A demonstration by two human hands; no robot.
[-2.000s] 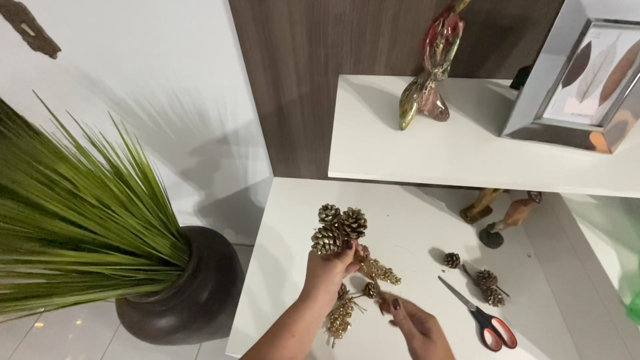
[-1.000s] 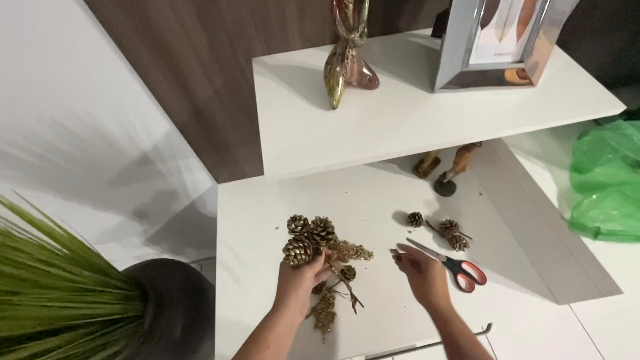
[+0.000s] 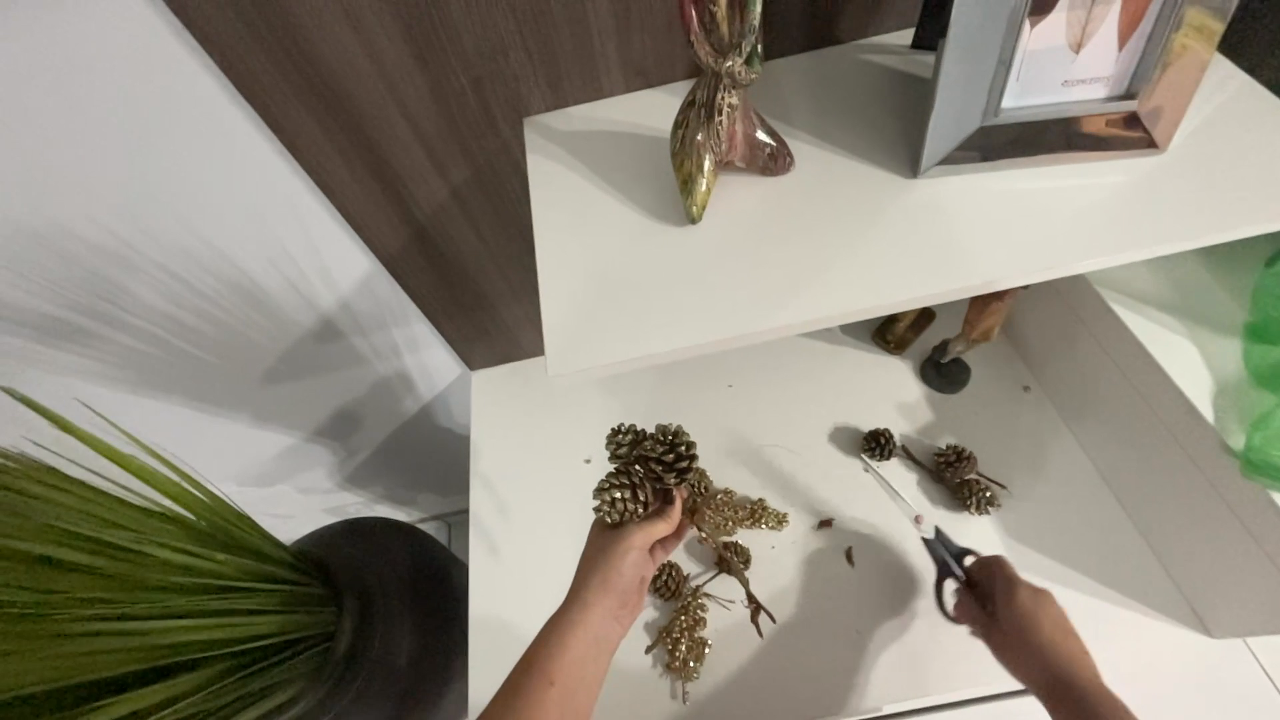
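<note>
My left hand (image 3: 630, 560) grips a bunch of gold-painted pine cones (image 3: 650, 470); sprigs of gold berries (image 3: 738, 514) and a brown twig (image 3: 745, 590) stick out beside the fingers. Below it are a small cone (image 3: 669, 580) and another gold berry sprig (image 3: 685, 640); whether these join the held bunch I cannot tell. My right hand (image 3: 1005, 610) holds scissors (image 3: 945, 565) by their black and red handles, the blades pointing up and left over the white surface. Just beyond the blades lie a single small pine cone (image 3: 879, 444) and a twig with cones (image 3: 957, 463).
An upper white shelf (image 3: 640, 290) holds a glossy fish-tail-shaped ornament (image 3: 720, 130) and a silver picture frame (image 3: 1050, 145). Beneath it stands a figurine on a dark round base (image 3: 946, 370). A dark pot (image 3: 400, 610) with long green grass (image 3: 170, 590) is at left, green plastic (image 3: 1262, 380) at right.
My right hand was empty near the bunch two seconds ago; now it is farther right and has taken hold of the scissors, which lay on the white surface. The left hand still holds the cones.
</note>
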